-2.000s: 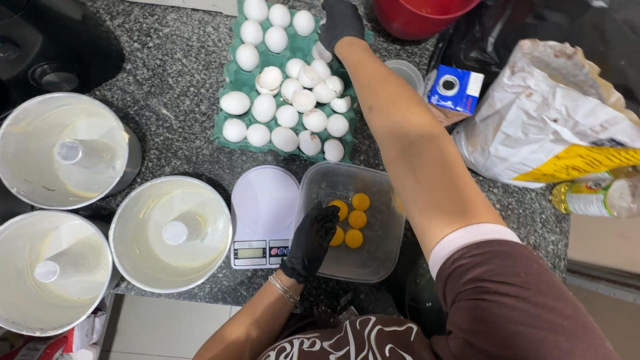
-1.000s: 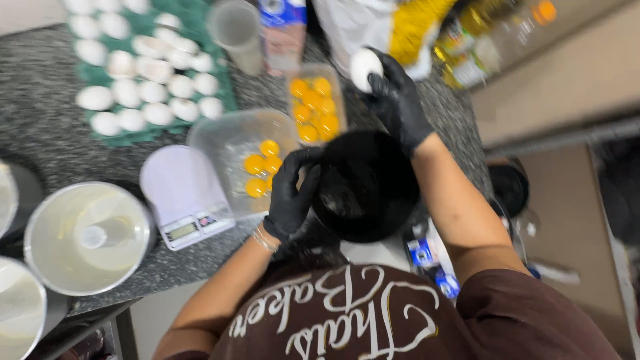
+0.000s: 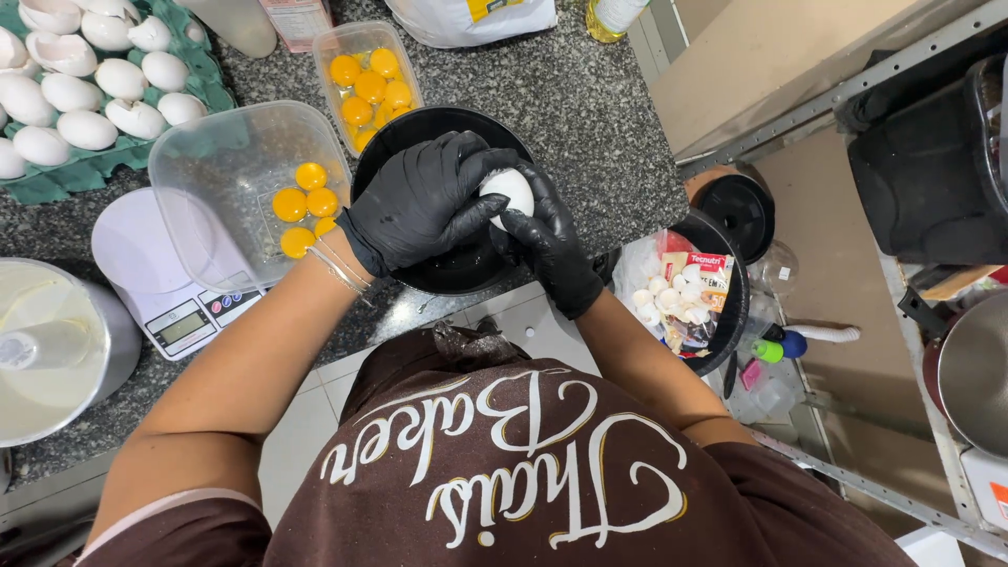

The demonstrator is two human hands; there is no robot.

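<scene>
A white egg (image 3: 508, 195) is held over a black bowl (image 3: 465, 272), in the fingers of my black-gloved right hand (image 3: 551, 236). My left hand (image 3: 429, 197), gloved too, lies against the egg from the left, its fingertips at the shell. Left of the bowl, a clear plastic container (image 3: 228, 142) holds several yolks (image 3: 290, 205). Behind the bowl, a smaller container (image 3: 327, 55) has several more yolks (image 3: 370, 85) in it. Whole eggs (image 3: 87, 130) and broken shells (image 3: 63, 53) sit in a green egg tray (image 3: 47, 187) at the upper left.
A white kitchen scale (image 3: 134, 244) is partly under the large container's edge. The rim of a metal tube pan (image 3: 102, 315) shows at far left. An oil bottle (image 3: 614, 16) stands by the granite counter's back edge. Right of the counter are a shell-filled bin (image 3: 732, 307) and metal shelving (image 3: 906, 283).
My right hand has come from the egg tray to the black bowl with an egg. My left hand has moved from the yolk container to that egg. The view has shifted right.
</scene>
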